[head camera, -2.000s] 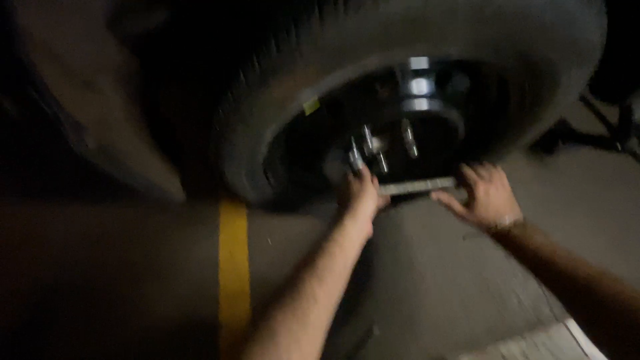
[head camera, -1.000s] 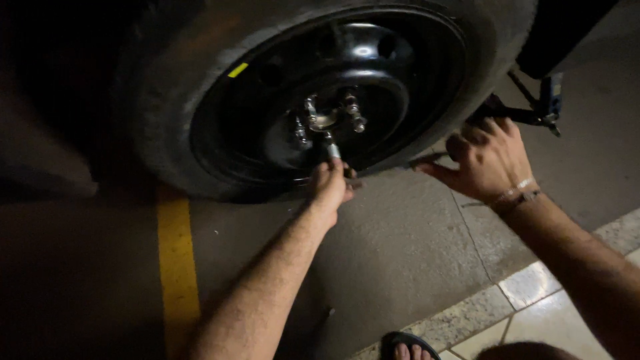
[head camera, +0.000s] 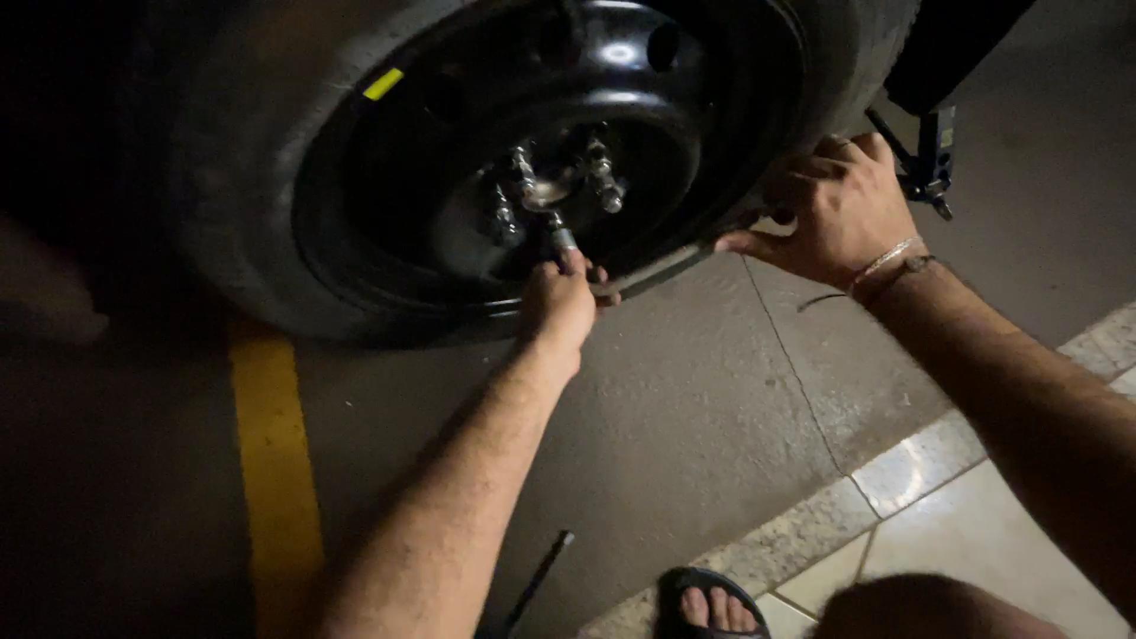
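A black steel wheel (head camera: 444, 106) with its tire (head camera: 235, 177) fills the upper middle. Shiny lug bolts or nuts (head camera: 603, 173) surround its hub. My left hand (head camera: 564, 302) is closed around the socket end of a lug wrench (head camera: 657, 271), whose socket points at the lowest fastener; whether it is seated is unclear. The wrench's bar slants up to the right along the tire's lower edge. My right hand (head camera: 830, 209) is by the bar's far end, thumb near the bar and fingers curled against the tire; its grip is partly hidden.
A jack (head camera: 936, 164) stands right of the wheel. A dark rod (head camera: 540, 577) lies on the floor near a sandaled foot (head camera: 719, 608). A yellow painted line (head camera: 275, 470) runs at left. A stone border (head camera: 799, 528) edges pale tiles at lower right.
The wrench's socket end has moved from the wheel's left fasteners to the lowest one, with my left hand still on it. The view has shifted.
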